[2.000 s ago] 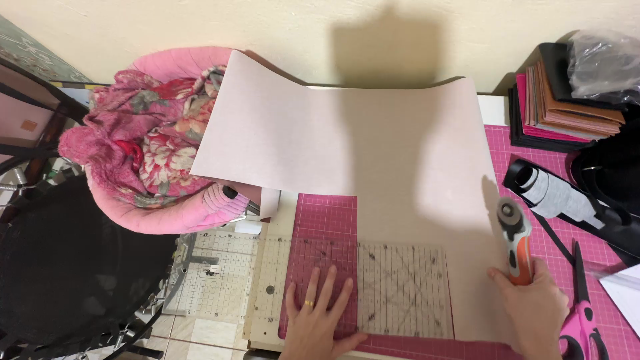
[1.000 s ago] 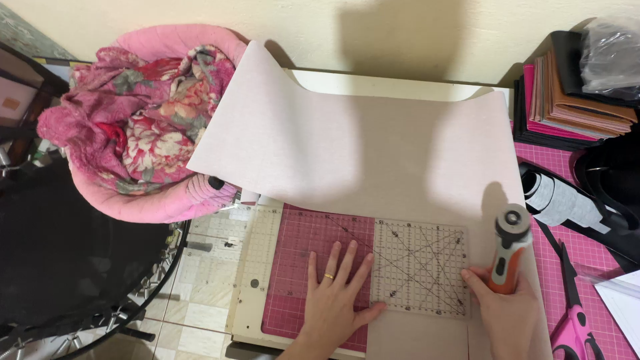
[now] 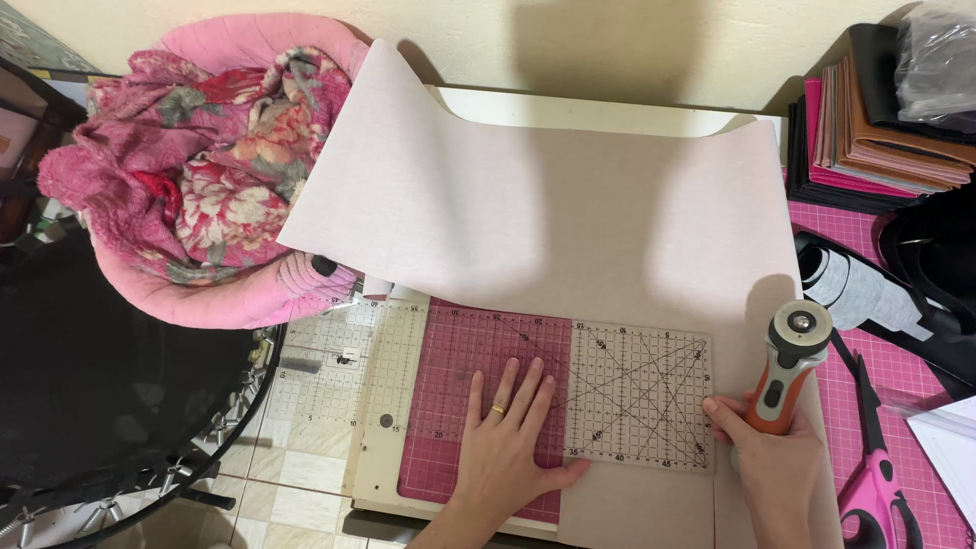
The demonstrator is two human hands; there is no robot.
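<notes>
My left hand (image 3: 507, 435) lies spread, fingers apart, on a clear gridded quilting ruler (image 3: 637, 396). Under the ruler are a pink cutting mat (image 3: 435, 473) and a pale pink sheet of material (image 3: 473, 221), whose far left corner curls up. My right hand (image 3: 778, 450) holds a rotary cutter (image 3: 785, 374) with an orange and grey handle, blade end pointing away from me. The thumb and a finger of that hand touch the ruler's right edge. Near the bottom of the sheet, a thin line runs down from the ruler's right end.
Pink-handled scissors (image 3: 877, 473) and a roll of grey material (image 3: 869, 293) lie at right, below a stack of folded material (image 3: 877, 145). At left, a pink cushioned bed with a floral blanket (image 3: 229, 175) stands beside a small trampoline (image 3: 114, 366). A wall rises behind the table.
The ruler and my left hand have moved right over the mat. My right hand, with the rotary cutter in it, now touches the ruler's right edge; two seconds ago it was apart from it.
</notes>
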